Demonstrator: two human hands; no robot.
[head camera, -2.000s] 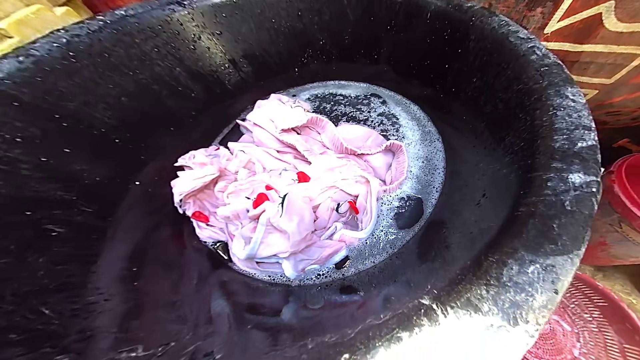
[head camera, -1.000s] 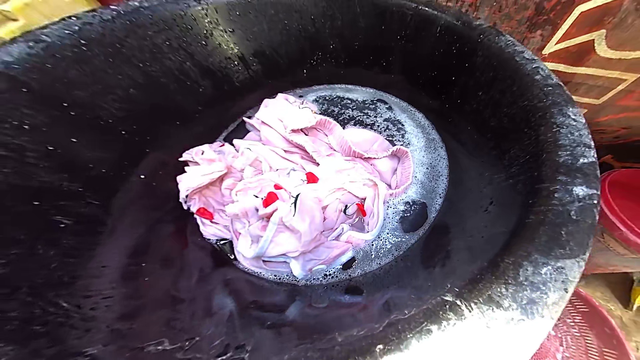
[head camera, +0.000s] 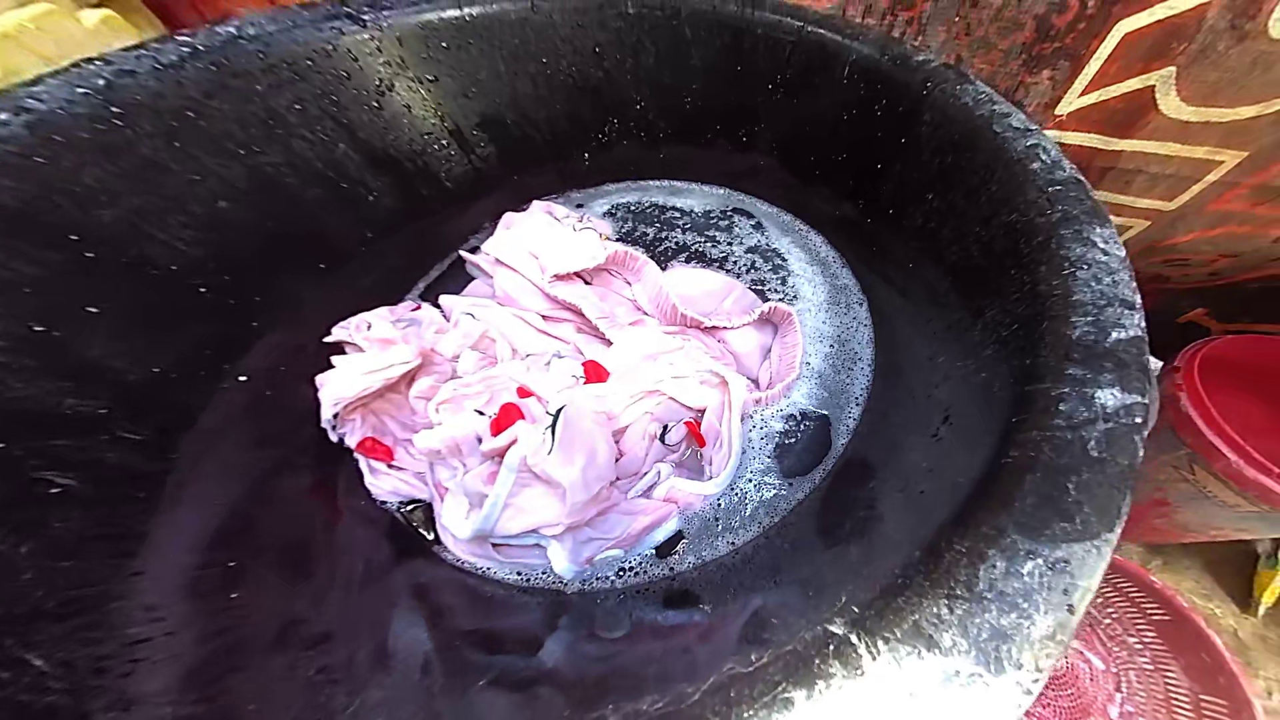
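Note:
Neither my left hand nor my right hand shows in the head view. A crumpled pink cloth garment (head camera: 590, 400) with small red and dark printed figures lies in shallow water at the bottom of a large black basin (head camera: 1060, 400). It has a gathered elastic edge toward the upper right and white trim along its lower part. Soapy foam (head camera: 835, 330) rings the garment, widest along its right side. The garment's underside is hidden.
A red perforated plastic basket (head camera: 1150, 650) sits at the lower right, outside the basin. Above it stands a bucket with a red lid (head camera: 1235, 410). A reddish surface with painted cream lines (head camera: 1180, 130) is behind. Something yellow (head camera: 60, 40) is at the upper left.

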